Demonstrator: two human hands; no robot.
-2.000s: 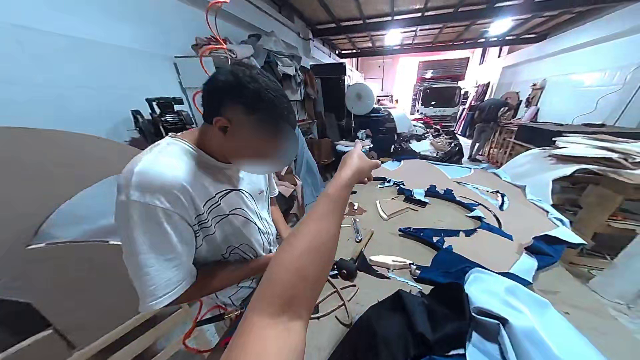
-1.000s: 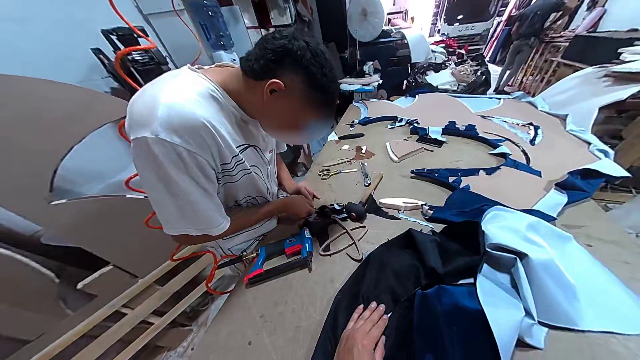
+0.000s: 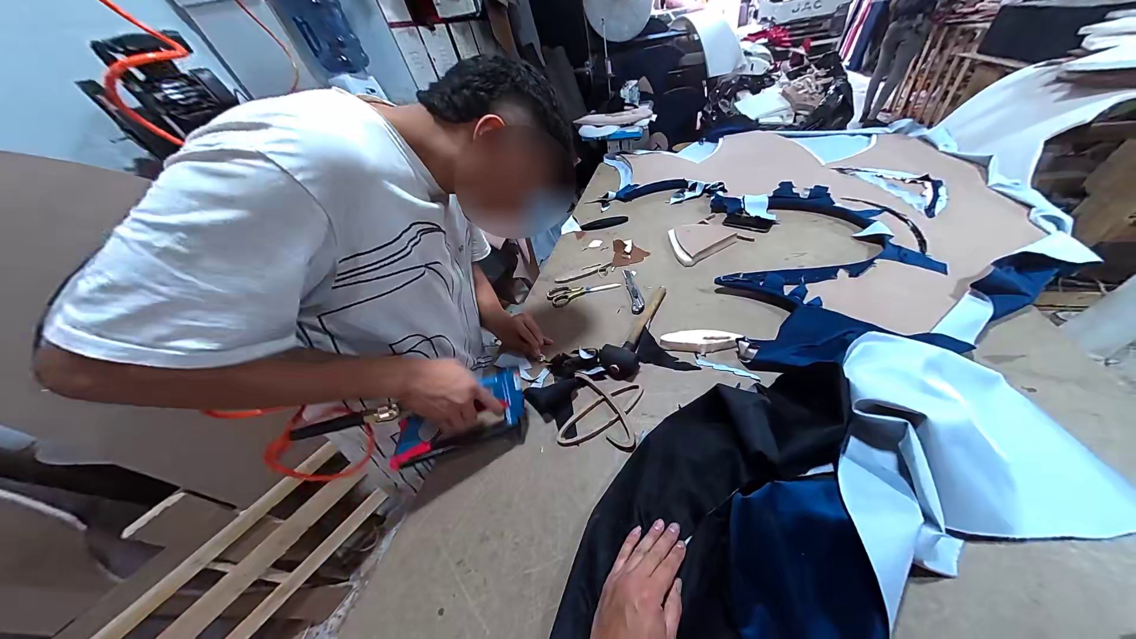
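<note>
My left hand (image 3: 641,581) lies palm down on a piece of black fabric (image 3: 674,470) near the bottom edge, its fingers slightly apart and gripping nothing. Beside it, dark blue fabric (image 3: 803,550) and a sheet of white material (image 3: 967,444) lie in folds over the black piece. My right hand is out of view. Beyond my left hand are a loop of thin brown strip (image 3: 577,435), a black-headed mallet (image 3: 619,361) with a wooden handle, scissors (image 3: 568,293) and a utility knife (image 3: 634,293).
Across on the left, a co-worker (image 3: 266,240) bends over the table (image 3: 497,532) and holds a blue pneumatic stapler (image 3: 510,395) with an orange hose (image 3: 275,457). Blue-edged curved panels (image 3: 825,209) spread over the far part. Wooden slats (image 3: 257,550) stand at lower left.
My left arm was stretched out over the table; the hand has since come down onto the black fabric. The co-worker has taken hold of the stapler, which lay at the table's edge. The view has tilted down.
</note>
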